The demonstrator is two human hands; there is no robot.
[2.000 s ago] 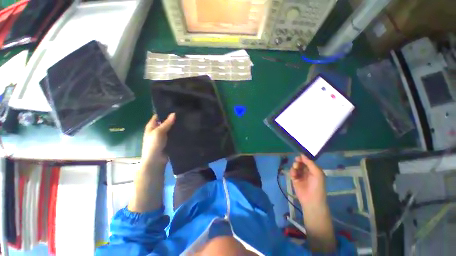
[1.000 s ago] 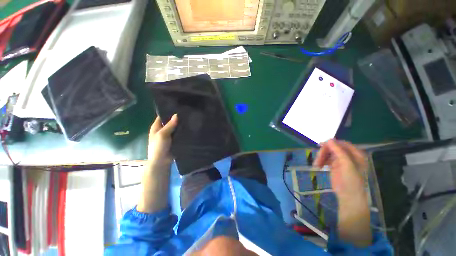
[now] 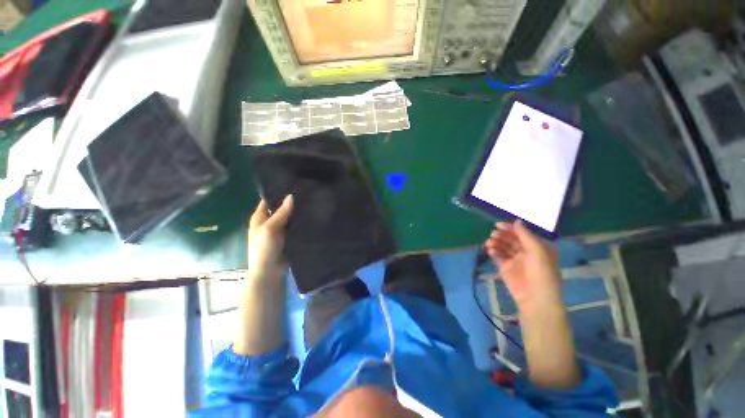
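Observation:
My left hand (image 3: 271,233) holds a large dark unlit tablet or panel (image 3: 331,208) by its left edge, thumb on its face. The panel is tilted and its lower end reaches over the bench's front edge. A lit tablet (image 3: 529,167) with a white screen and small dark and red icons lies at the right of the bench on something clear. My right hand (image 3: 521,253) is at its lower edge, fingers curled and holding nothing that I can see; whether it touches the tablet I cannot tell.
A bagged black slab (image 3: 153,167) lies at left, partly on a white tray (image 3: 90,143). A label sheet (image 3: 327,117) is below the oscilloscope (image 3: 351,37). A blue triangle (image 3: 396,180) lies mid-bench. A blue cable (image 3: 531,84) loops by the post. Clear plastic (image 3: 641,135) is at right.
The lit tablet has turned more upright. My right hand has moved left along its lower edge since a second ago. My left hand still holds the dark panel.

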